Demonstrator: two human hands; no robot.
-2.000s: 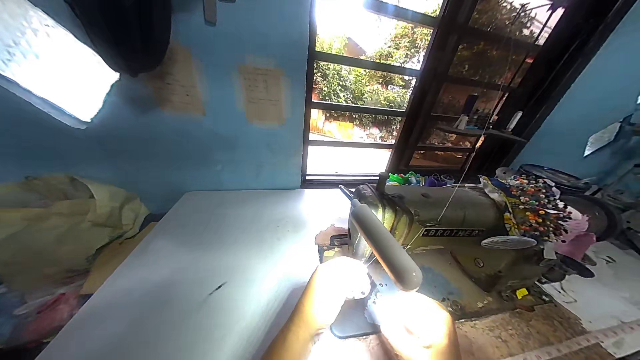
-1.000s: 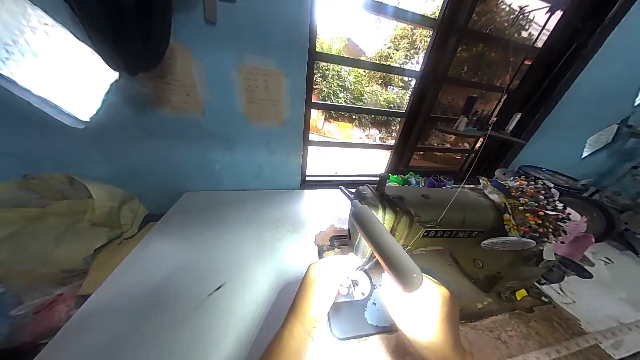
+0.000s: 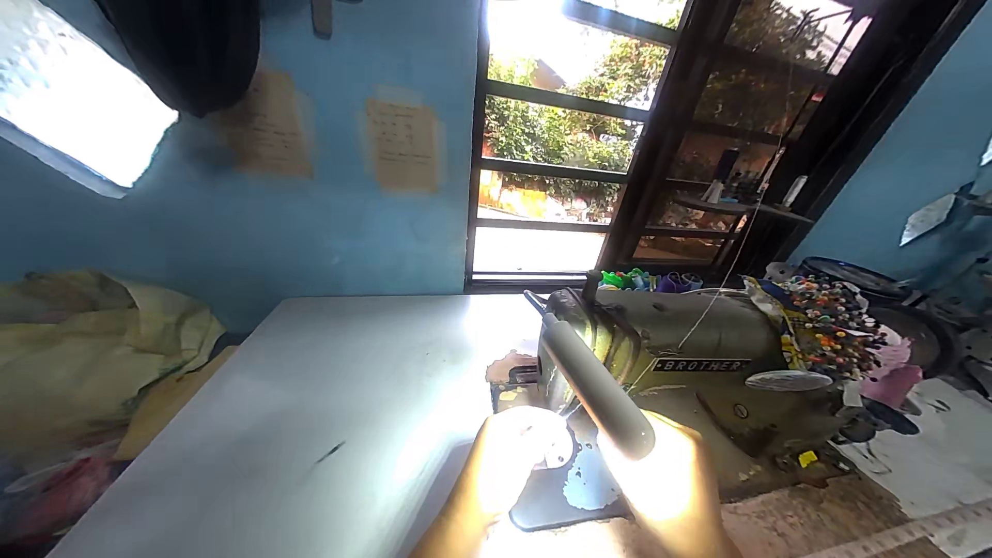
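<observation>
A Brother sewing machine (image 3: 697,325) stands on the table, with a grey tube-shaped lamp (image 3: 601,387) slanting down in front of its head. Beneath the lamp, my left hand (image 3: 504,457) is at a small round pale metal part (image 3: 555,448) by the needle area; glare hides its fingertips. My right hand (image 3: 666,473) is just right of the lamp's end, its fingers partly behind the lamp and washed out by light. Between the hands lies a dark plate (image 3: 542,500) with a worn pale patch. Whether either hand grips something cannot be made out.
The white tabletop (image 3: 325,395) extends left of the machine. Yellowish cloth (image 3: 93,333) is heaped at the far left. A pincushion with many coloured pins (image 3: 833,318) sits on the machine's right end. A ruler (image 3: 899,535) lies at the lower right, and thread runs down from a stand (image 3: 736,205).
Both hands have shifted a little at the machine bed. The round metal part shows beside my left hand, where glare covered the area two seconds ago.
</observation>
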